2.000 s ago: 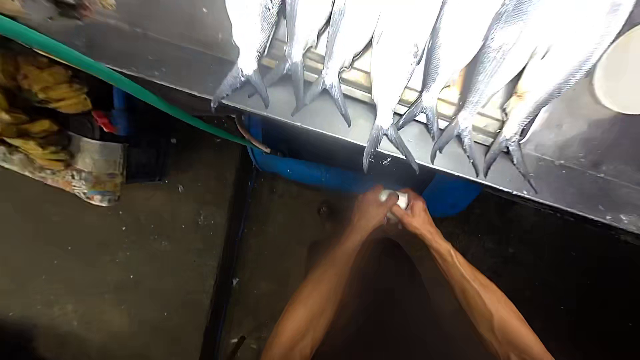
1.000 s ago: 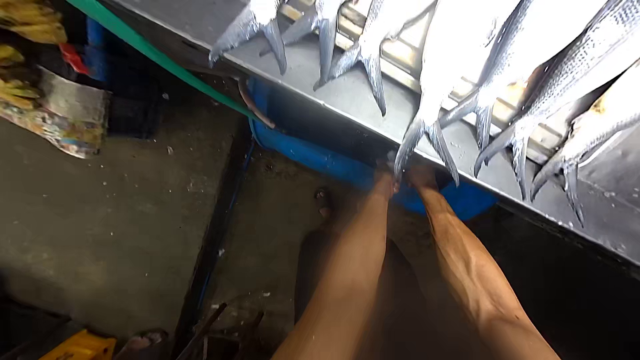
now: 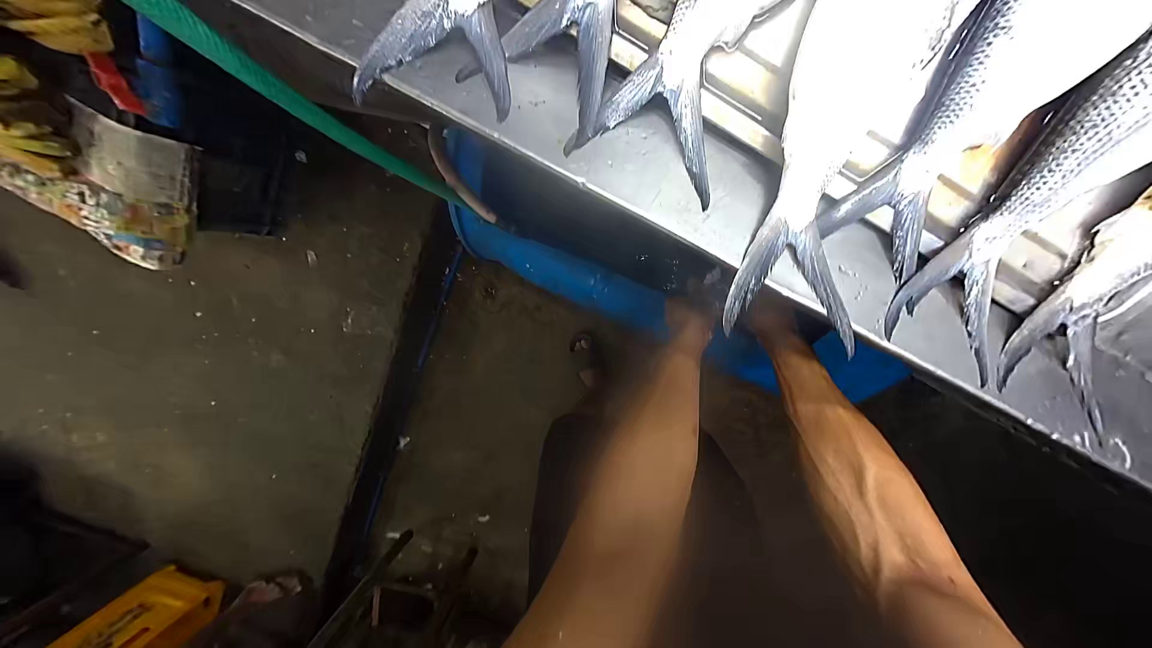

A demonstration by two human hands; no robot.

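Observation:
Both arms reach down to a blue plastic tub (image 3: 576,279) partly under the edge of a metal counter (image 3: 630,202). My left hand (image 3: 691,317) is blurred over the tub's rim, and its fingers are too dim to make out. My right hand (image 3: 769,317) is beside it, partly hidden by a fish tail and the counter's edge. What either hand holds does not show. Several silvery whole fish (image 3: 828,135) lie side by side on the counter, their forked tails hanging toward or over its edge.
A green hose (image 3: 297,108) runs from the upper left into the tub. At the left are a printed sack (image 3: 135,180) and yellow cloth-like items (image 3: 54,27). A yellow crate (image 3: 148,612) sits at the lower left. A dark channel (image 3: 396,405) crosses the concrete floor.
Two seconds ago both hands were together in front of the tub around a small white thing. They have moved in toward the tub under the counter's edge, and the white thing no longer shows.

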